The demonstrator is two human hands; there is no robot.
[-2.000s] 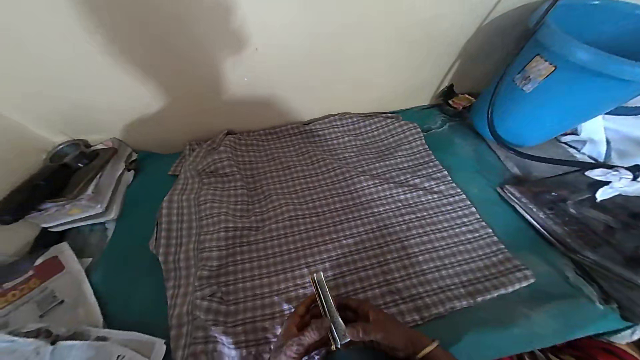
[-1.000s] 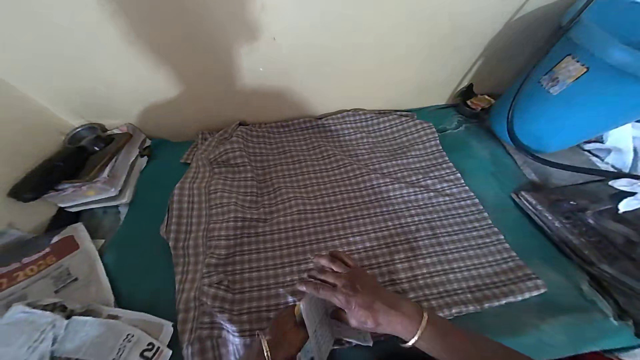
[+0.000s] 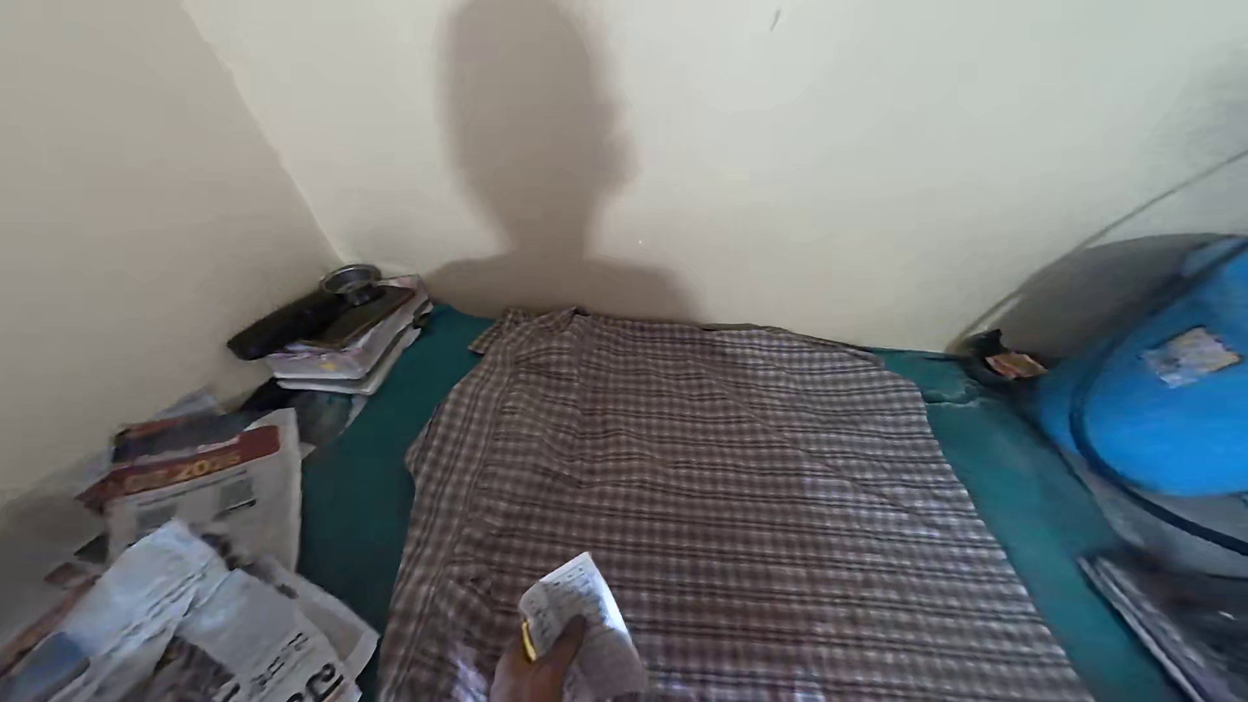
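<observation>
A brown checked cloth garment point(image 3: 702, 487) lies spread on a green surface. Low in the view, my left hand point(image 3: 541, 663) grips a folded piece of printed paper point(image 3: 585, 624) over the lower part of the garment. Something small and yellow point(image 3: 528, 641) shows between the paper and the fingers; I cannot tell what it is. My right hand is out of view.
Newspapers point(image 3: 234, 487) lie at the left. Behind them a stack of books and papers point(image 3: 361, 341) carries a dark object and a round metal item point(image 3: 351, 281). A blue plastic container point(image 3: 1150, 419) stands at the right, with a dark cable point(image 3: 1092, 444) across it. Walls rise behind.
Both hands were together at the garment's near edge, first with a metallic object, then with the paper. Now only the left hand with the paper shows. The view has tilted up.
</observation>
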